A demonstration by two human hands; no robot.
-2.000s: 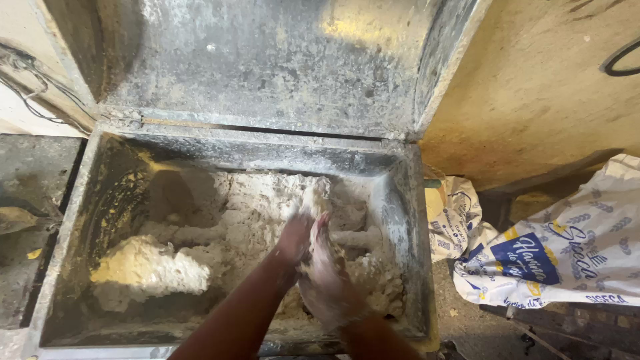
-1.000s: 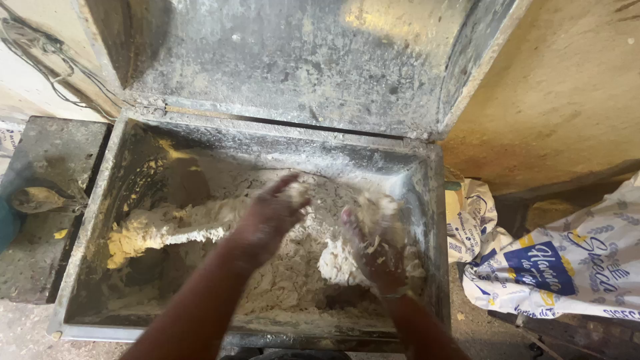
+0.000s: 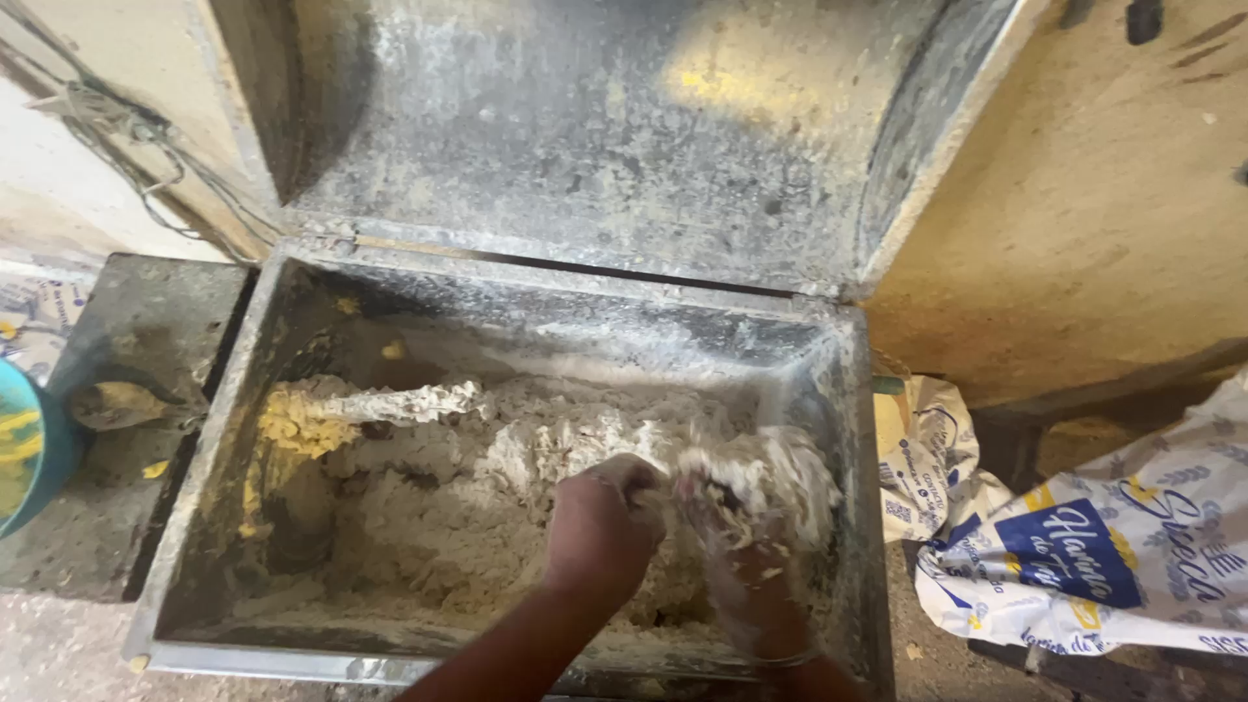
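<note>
Inside a metal mixing trough [image 3: 210, 468] lies crumbly, floury dough [image 3: 419, 536]. My left hand [image 3: 604, 522] is curled over the middle of the dough, seemingly pinching some of it; its fingertips are partly hidden. Beside it on the right, my right hand [image 3: 746, 546] is coated with flour and bits of dough, its fingers sunk in a shaggy clump of dough [image 3: 790, 478] and blurred by motion. A bar caked in dough [image 3: 419, 402] crosses the left part of the trough, with yellow dough [image 3: 307, 424] at its end.
The trough's hinged lid [image 3: 585, 127] stands raised behind it. To the left are a dark slab [image 3: 107, 517], a scoop [image 3: 117, 405] and the rim of a teal bowl [image 3: 58, 458]. Printed flour sacks [image 3: 1160, 585] lie at the right. Cables [image 3: 146, 146] hang on the wall.
My hands, apart one second ago, are now close together in the trough's right part. The bar and pale dough at the left have changed shape and position. The view has shifted.
</note>
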